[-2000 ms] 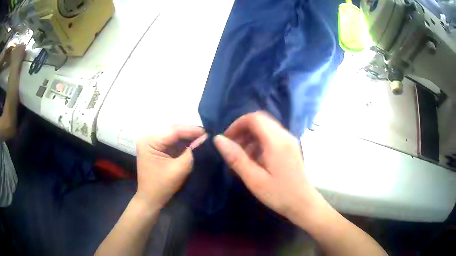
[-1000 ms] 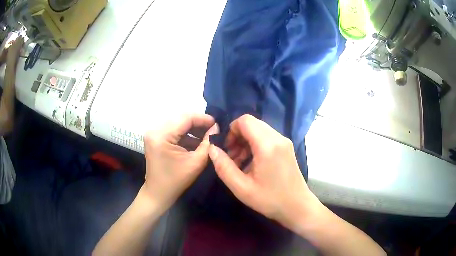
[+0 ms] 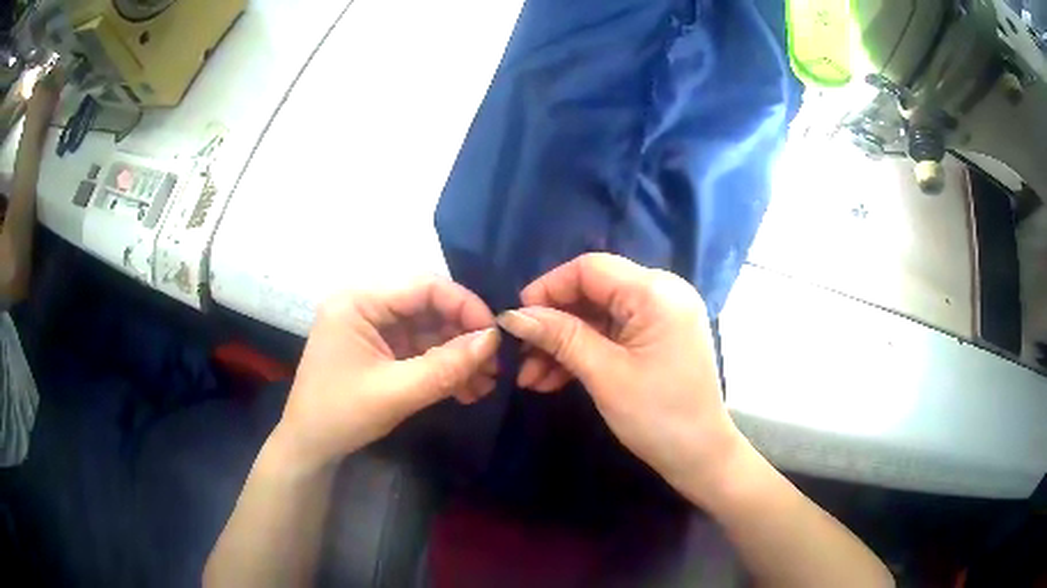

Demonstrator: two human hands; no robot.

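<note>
A navy fabric panel (image 3: 586, 149) lies over the white table and hangs down over its front edge. My left hand (image 3: 396, 356) pinches the cloth's edge between thumb and fingers, at the centre of the view. My right hand (image 3: 626, 350) pinches the same edge close beside it. The thumbs and fingertips of both hands nearly touch, and they hide most of the pinched bit.
A sewing machine head (image 3: 918, 69) with a bright lamp glare is at upper right, a lime green plate (image 3: 822, 40) beside it. A dark flat rectangle (image 3: 994, 258) lies on the bed. A yellow-tan machine (image 3: 155, 52), dark scissors (image 3: 76, 124) and another person's arm (image 3: 25, 184) are at left.
Both hands stay at the cloth edge; the fingertips have come closer together around it. The dark bit seen between them a second ago is now mostly covered. The panel's left edge has shifted left.
</note>
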